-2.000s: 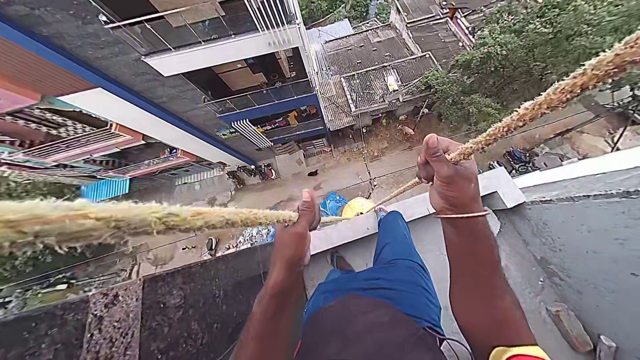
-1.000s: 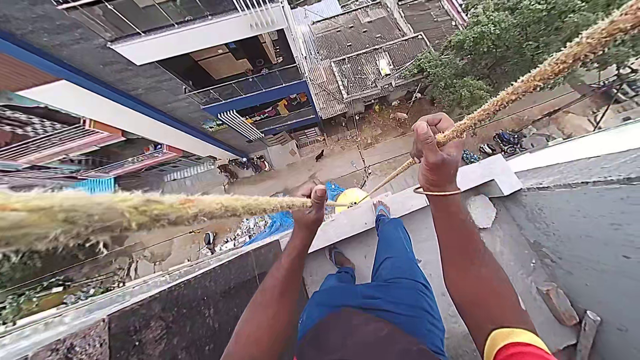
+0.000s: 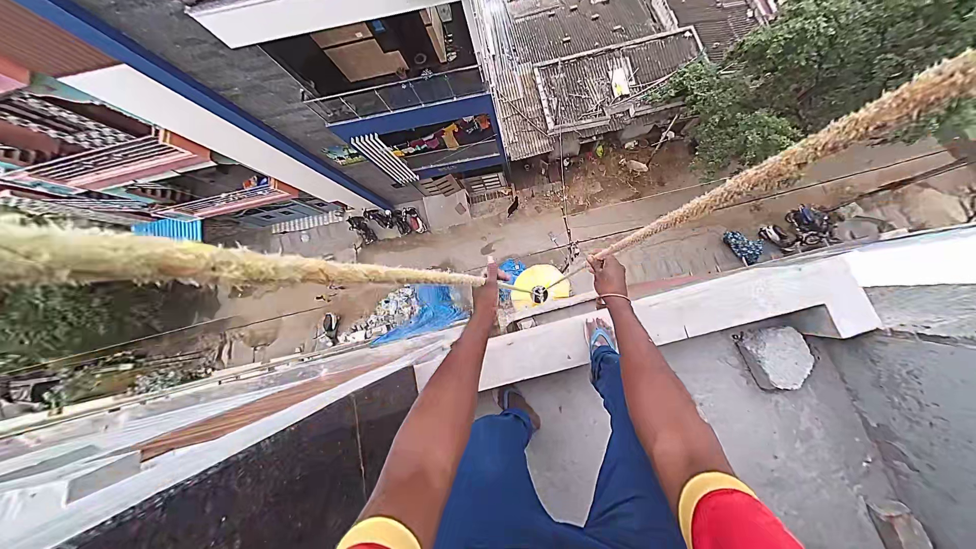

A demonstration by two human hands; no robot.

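A thick, frayed fibre rope (image 3: 366,273) comes in from the left edge, and my left hand (image 3: 488,290) is closed around it. My right hand (image 3: 608,278) grips the rope's other stretch (image 3: 709,200), which rises to the upper right. Between and beyond my hands both stretches run down to a round yellow object (image 3: 550,280) with a dark centre, past the parapet's outer edge. Whether it is a bucket or a lid I cannot tell. My right foot in a blue flip-flop (image 3: 600,335) rests on the white parapet ledge (image 3: 656,320); my left foot is on the floor behind it.
Past the ledge is a deep drop to a street (image 3: 457,248) with parked motorcycles (image 3: 810,223) and blue sheeting (image 3: 427,311). Wires cross above it. A concrete chunk (image 3: 778,357) lies on the floor at right, and a dark low wall (image 3: 305,450) stands at left.
Both hands have moved forward, farther from my body, still on the rope. More of the yellow object shows between them now. The view has shifted somewhat.
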